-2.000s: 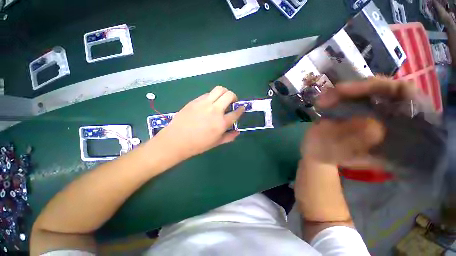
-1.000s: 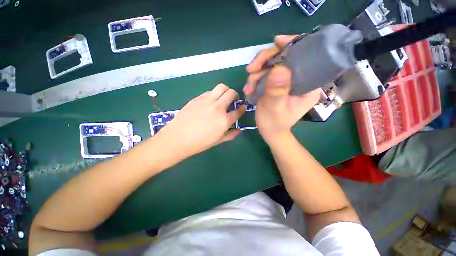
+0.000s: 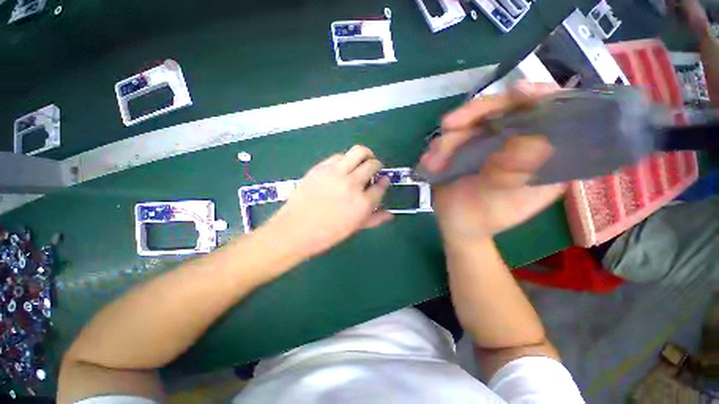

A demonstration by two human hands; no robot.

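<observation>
My left hand (image 3: 339, 193) holds the left side of a white plastic housing (image 3: 426, 197) flat on the green bench. A blue circuit board lies along the housing's far edge, partly hidden by my fingers. My right hand (image 3: 497, 158) grips the dark grey electric screwdriver (image 3: 583, 138), blurred, its front end pointing left near the housing's upper right corner. I cannot tell if the tip touches. Another housing (image 3: 246, 207) lies partly under my left forearm, with a white round part (image 3: 244, 157) on a red wire beyond it. A third housing (image 3: 175, 253) lies further left.
A pale metal rail (image 3: 315, 112) crosses the bench, with several housings (image 3: 153, 93) beyond it. The screw feeder (image 3: 536, 71) stands right, partly hidden by my right hand. A pink-red compartment tray (image 3: 582, 215) is beside it. Loose small components (image 3: 24, 308) heap at the left edge. Another person's hand shows top right.
My right hand swung left from the feeder side to the housing, then drew back slightly right with the screwdriver. My left hand stayed on the housing. Housings beyond the rail shifted right.
</observation>
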